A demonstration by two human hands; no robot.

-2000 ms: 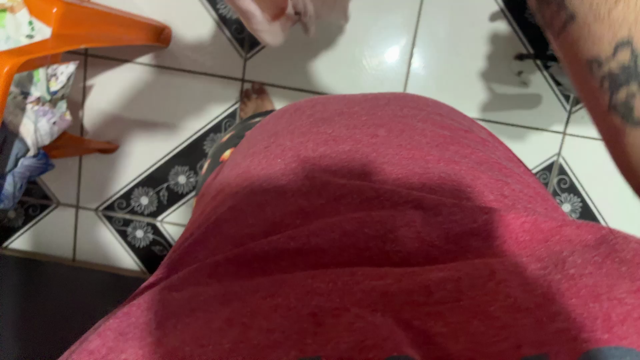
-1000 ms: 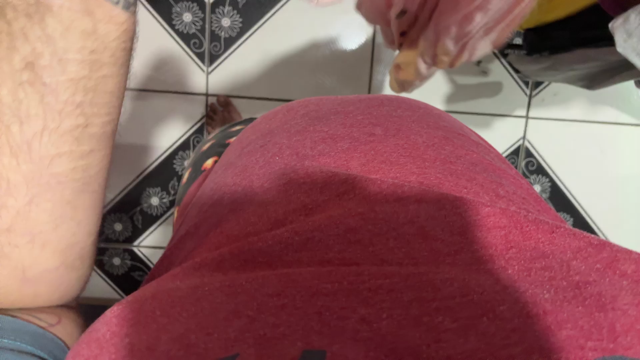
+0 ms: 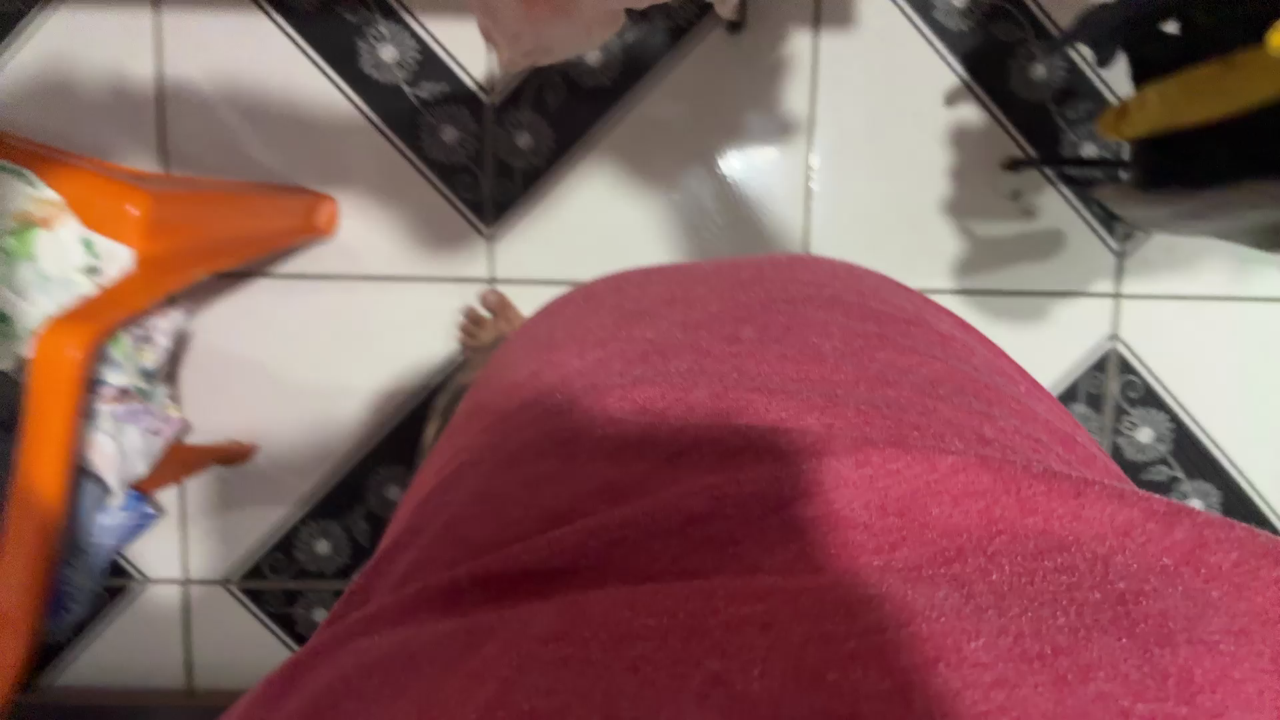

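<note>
Neither my left hand nor my right hand shows in the head view. The wearer's red shirt (image 3: 720, 480) fills the lower middle. A piece of thin pinkish cloth or plastic (image 3: 560, 30) hangs at the top edge; what holds it is out of view. Dark items with a yellow strip (image 3: 1190, 100) are at the upper right, blurred by movement.
An orange plastic chair or stool (image 3: 200, 215) stands at the left, with patterned fabric (image 3: 140, 390) around it. Bare toes (image 3: 490, 320) show beside the shirt. The floor has white tiles (image 3: 650, 200) with black floral bands.
The bare arm or leg at the left a second ago has left the view, and the orange furniture shows there again. The pinkish material has moved to the left. The view has shifted.
</note>
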